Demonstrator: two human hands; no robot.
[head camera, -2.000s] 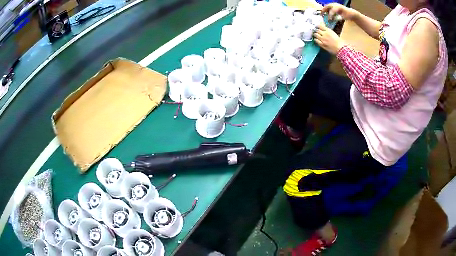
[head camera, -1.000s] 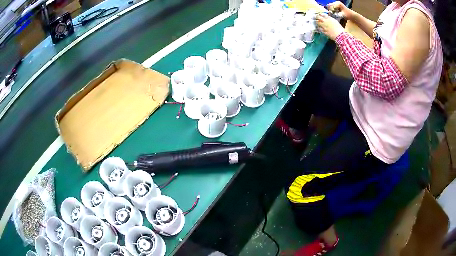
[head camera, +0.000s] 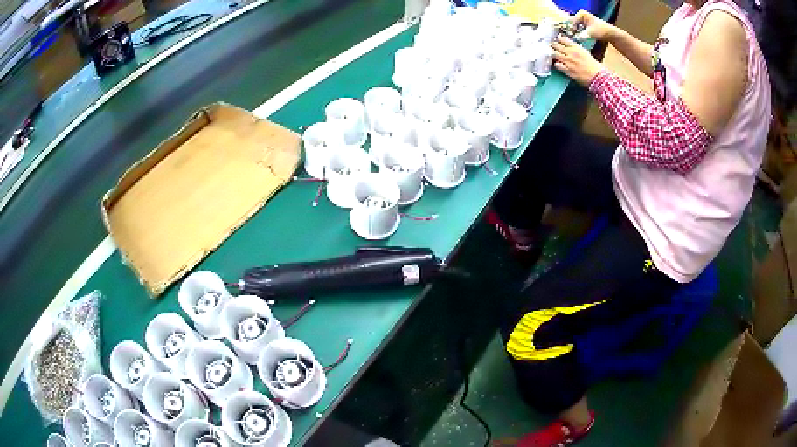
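Neither of my hands is in the picture. Several white motor housings (head camera: 291, 373) stand open side up in rows at the lower left, each with a round centre inside; thin dark and red lead wires (head camera: 339, 356) trail from some. A black electric screwdriver (head camera: 341, 272) lies across the bench behind them, its cable end over the bench edge. A clear plastic bag of small screws (head camera: 59, 371) lies open at the far left, beside the near housings. A second large group of white housings (head camera: 375, 209) stands further along the bench.
An empty cardboard tray (head camera: 201, 196) lies on the green bench (head camera: 367, 314) beside the pale rail. A dark green conveyor (head camera: 210, 74) curves beyond it. A seated co-worker in pink (head camera: 712, 157) handles something at the far housings. A blue stool (head camera: 651, 332) and a carton (head camera: 743, 393) stand right.
The whole view has shifted slightly, so the bench items sit a little further right. The co-worker's hands have moved at the far housings. The housings, screwdriver and tray have stayed in place on the bench.
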